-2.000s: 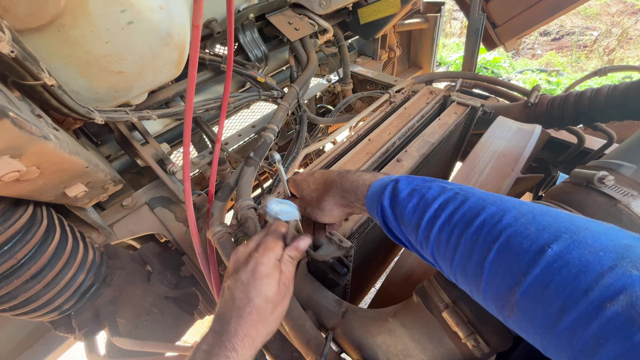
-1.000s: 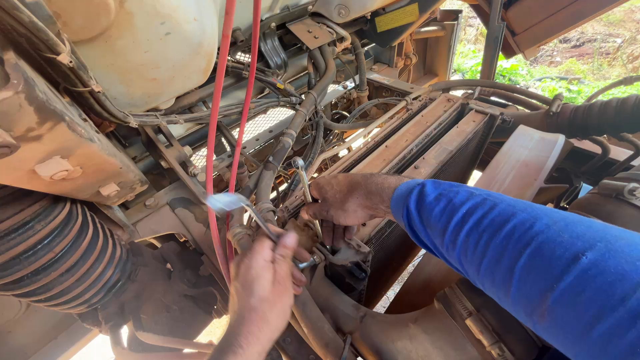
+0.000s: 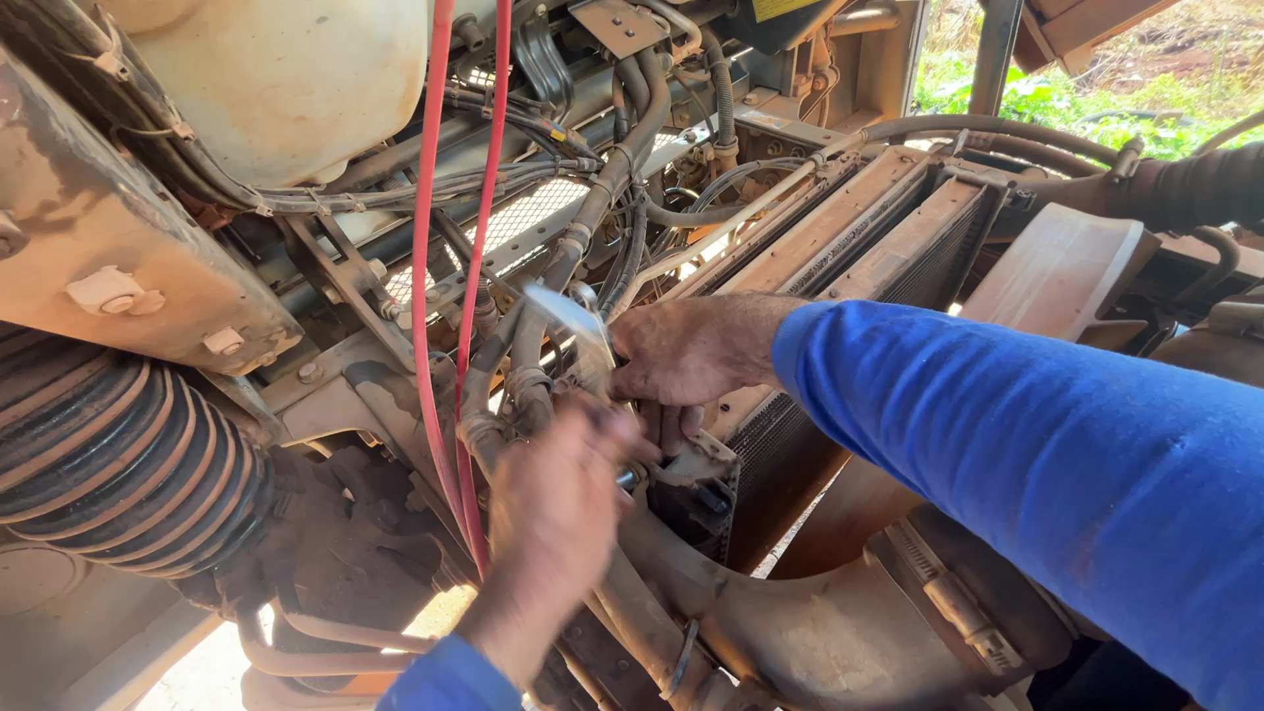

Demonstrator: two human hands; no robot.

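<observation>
Motion blurs my left hand (image 3: 558, 504), closed around a shiny metal hand tool (image 3: 568, 311) whose bright, smeared end sticks up above the fingers. Just right of it, my right hand (image 3: 691, 351) grips a metal wrench (image 3: 585, 295); its rounded end shows past the fingers, beside the hoses. Both hands are close together at the near left corner of a dusty radiator pack (image 3: 879, 237). Below my right fingers is a dark bracket (image 3: 696, 494). The parts the tools touch are hidden by the hands.
Two red hoses (image 3: 427, 247) hang left of the hands. A large metal pipe with a clamp (image 3: 820, 612) lies below right. A fan blade (image 3: 1057, 272) stands right of the radiator, a ribbed black bellows (image 3: 128, 454) at left, a whitish tank (image 3: 276, 89) above.
The bright end of the left hand's tool has swung from left of the red hoses to close beside the right hand's wrench. My right hand stays by the radiator corner.
</observation>
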